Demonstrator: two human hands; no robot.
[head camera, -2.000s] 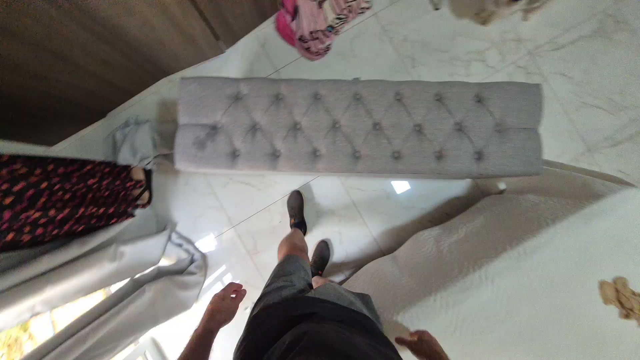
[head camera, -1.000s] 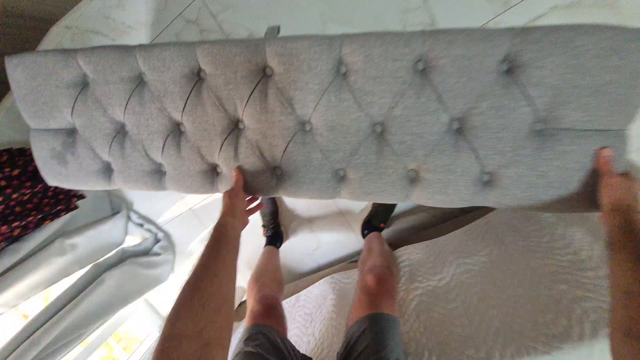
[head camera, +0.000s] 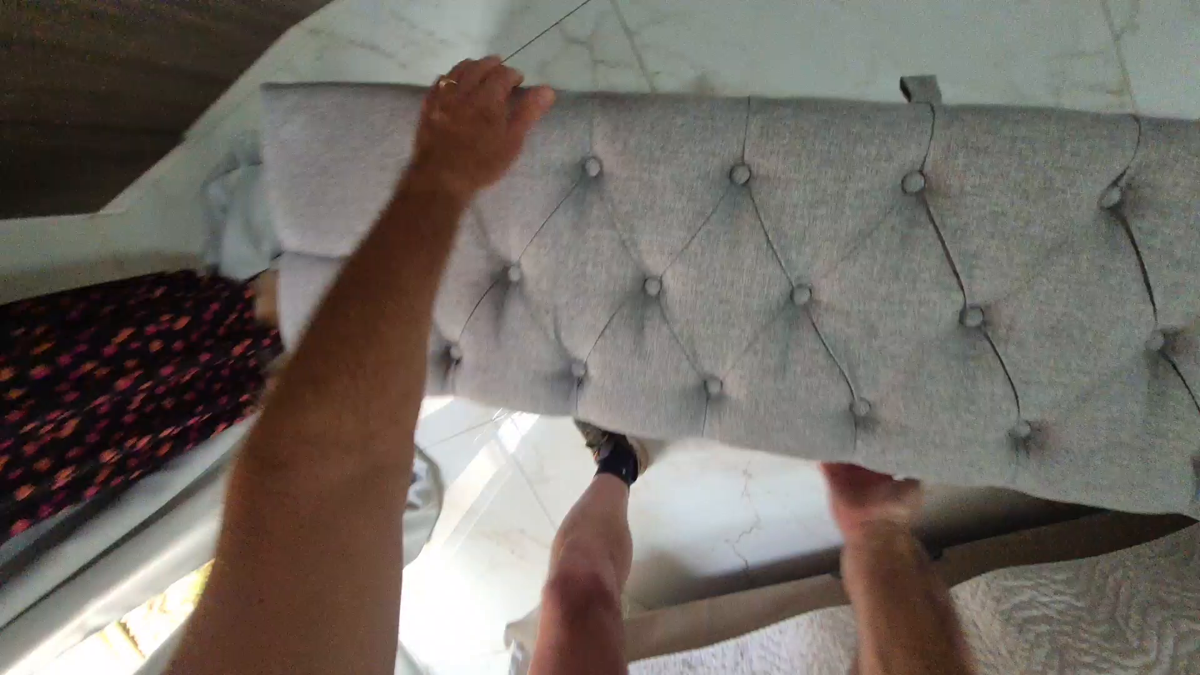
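A grey button-tufted upholstered bench spans the head view, its right end cut off by the frame. My left hand lies over its far edge near the left end, fingers curled on the rim; a ring shows on one finger. At the near edge, right of the middle, my right hand grips from below, its fingertips hidden under the upholstery. A small grey fabric tab sticks up from the far edge. One of my legs and a dark shoe show below the bench.
A bed with a textured white cover is at the lower right. Dark patterned cloth and a pale grey curtain are on the left. Dark wooden furniture fills the upper left corner. The floor is marble-look tile.
My left hand has moved from the bench's near edge to its far edge. My right hand has shifted left along the near edge. Two seconds ago both hands were off the bench.
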